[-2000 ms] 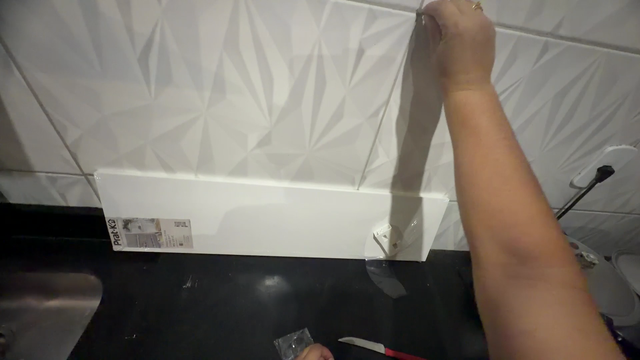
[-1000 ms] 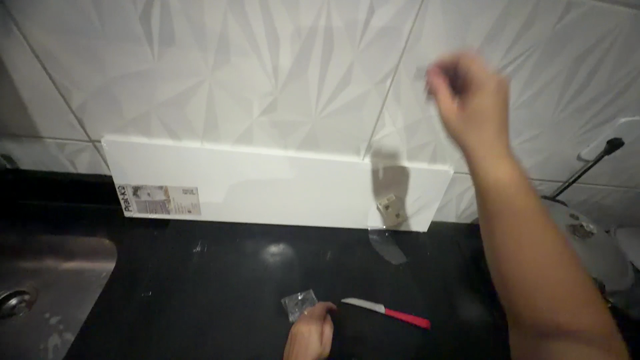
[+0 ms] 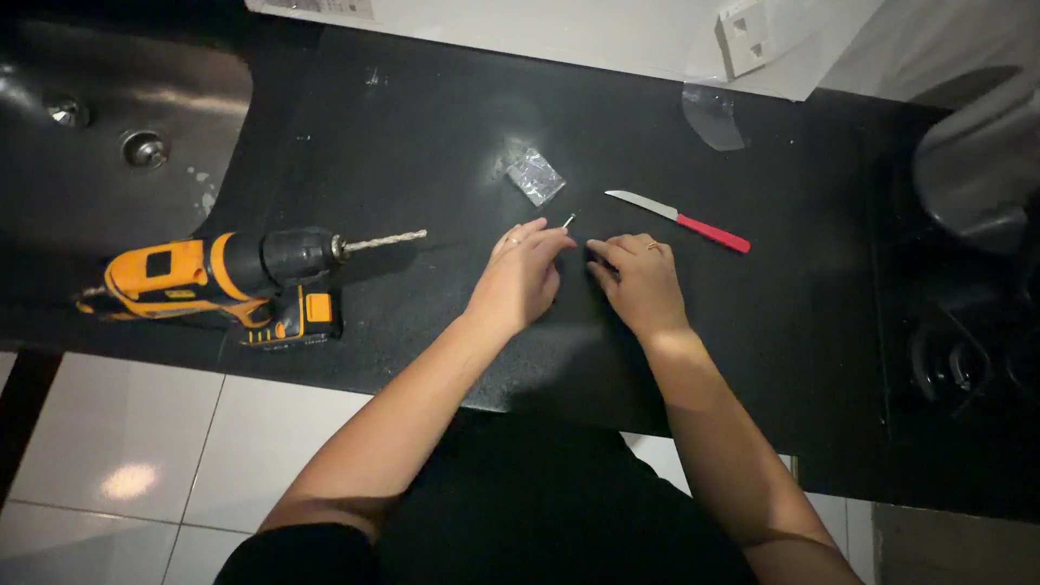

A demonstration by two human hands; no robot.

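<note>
My left hand rests low over the black countertop, its fingertips at a small metal screw; whether they pinch it is hard to tell. Just right of it, my right hand has its thumb and forefinger slightly apart, with nothing visible between them. Beyond the left hand lies a small clear plastic packet. A paring knife with a red handle lies beyond the right hand. At the left, a yellow and black cordless drill lies on its side, a long bit in its chuck pointing right.
A steel sink is set in the counter at the upper left. A white panel leans on the tiled wall, with a white socket plate and clear plastic film by it. A dark stove stands at the right.
The view has tilted down. My right hand has come down from the wall to the counter, beside my left hand. My left hand has let go of the plastic packet.
</note>
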